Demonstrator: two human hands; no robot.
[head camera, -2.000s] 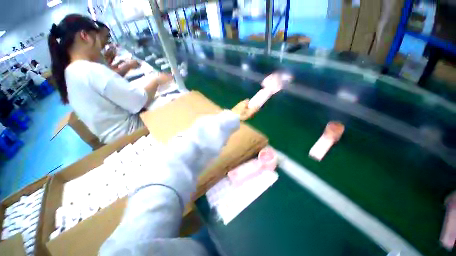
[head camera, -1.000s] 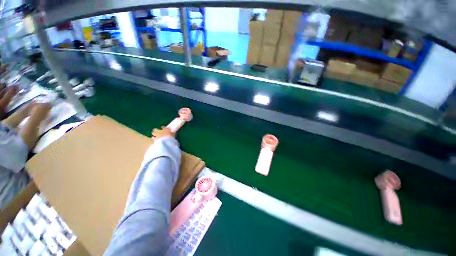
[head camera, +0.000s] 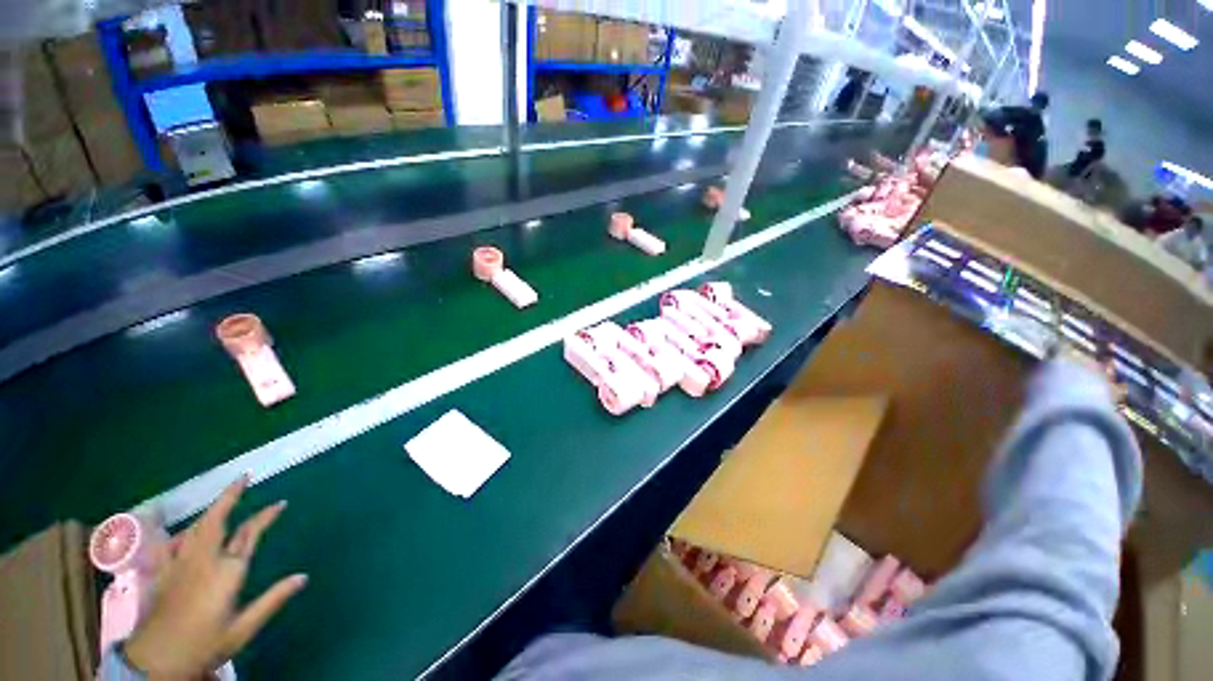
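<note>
My left hand (head camera: 206, 585) is at the lower left over the green bench edge, fingers spread, holding nothing visible. A pink fan (head camera: 120, 565) lies beside it, partly covered by the hand. My right sleeve (head camera: 1051, 466) reaches over the open carton (head camera: 918, 399) at right; the right hand is hardly visible by the glossy retail boxes (head camera: 991, 286), so its grip cannot be told. Pink fans (head camera: 805, 619) lie in the carton. A fan pile (head camera: 665, 349) and a white sheet (head camera: 458, 452) lie on the bench.
Single pink fans (head camera: 256, 359) lie spaced on the green conveyor belt (head camera: 386, 313), beyond the white strip (head camera: 386, 402). A metal post (head camera: 756, 146) rises by the strip. Brown cardboard (head camera: 40, 599) is at lower left. More fans (head camera: 885, 213) lie farther along. People are at the far right.
The view has swung right, bringing the fan pile and carton into view. Earlier an arm reached across the cardboard to a fan over the belt; now my left hand is open beside the bench fan.
</note>
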